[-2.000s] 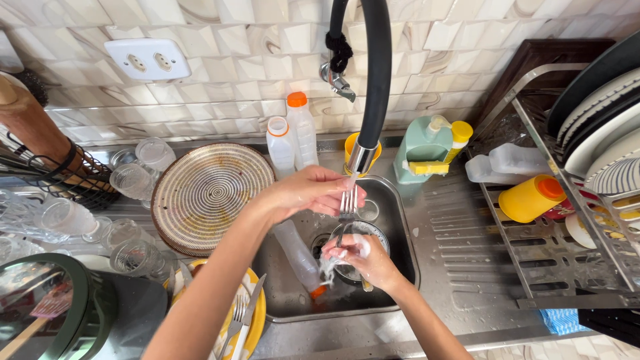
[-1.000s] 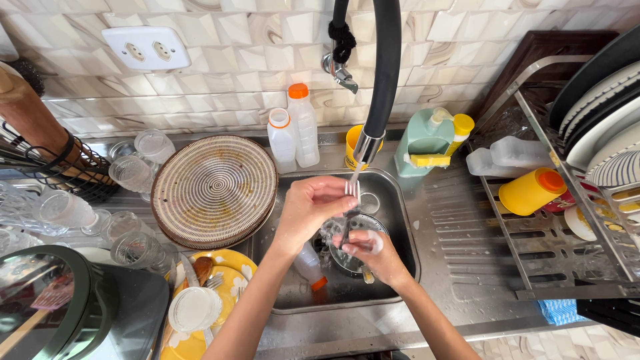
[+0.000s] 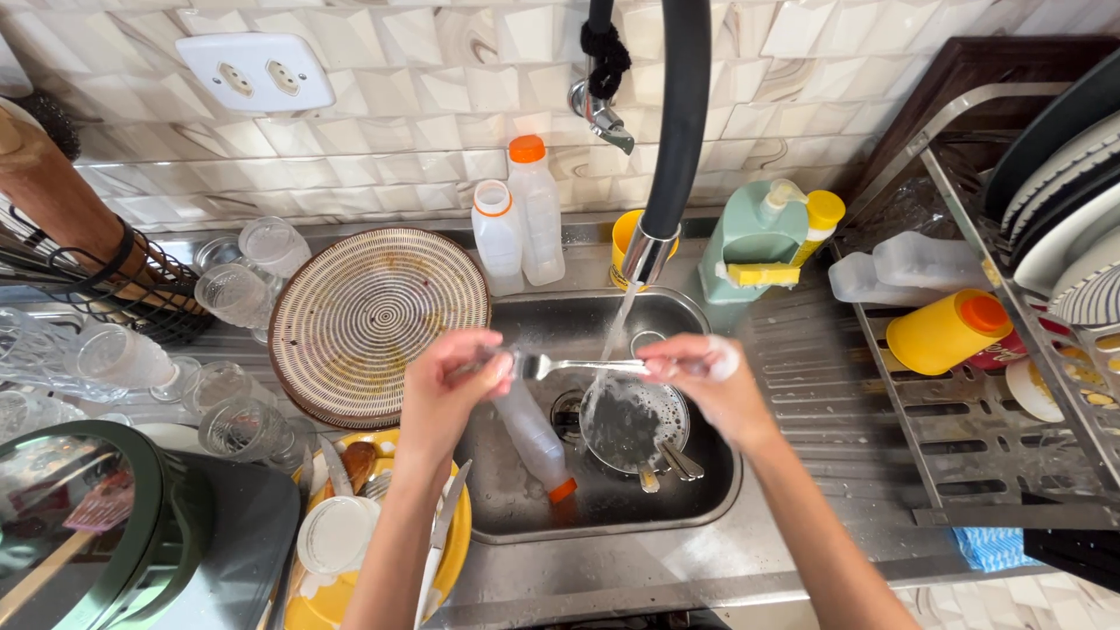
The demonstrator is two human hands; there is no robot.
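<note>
A metal fork lies level between my two hands, over the steel sink. My left hand pinches its tine end, and my right hand holds the handle end, with some foam on the fingers. Water runs from the black hose faucet just behind the fork. Below, a round bowl of foamy water holds several utensils with their handles sticking out. A plastic bottle with an orange cap lies in the sink to the bowl's left.
Left are a round patterned plate, glasses, a yellow plate with cutlery and a green pot. Behind stand plastic bottles, a yellow cup and a green dispenser with a sponge. A dish rack is right.
The fork was upright under the faucet one second ago and is now level, held at both ends. My hands have moved farther apart.
</note>
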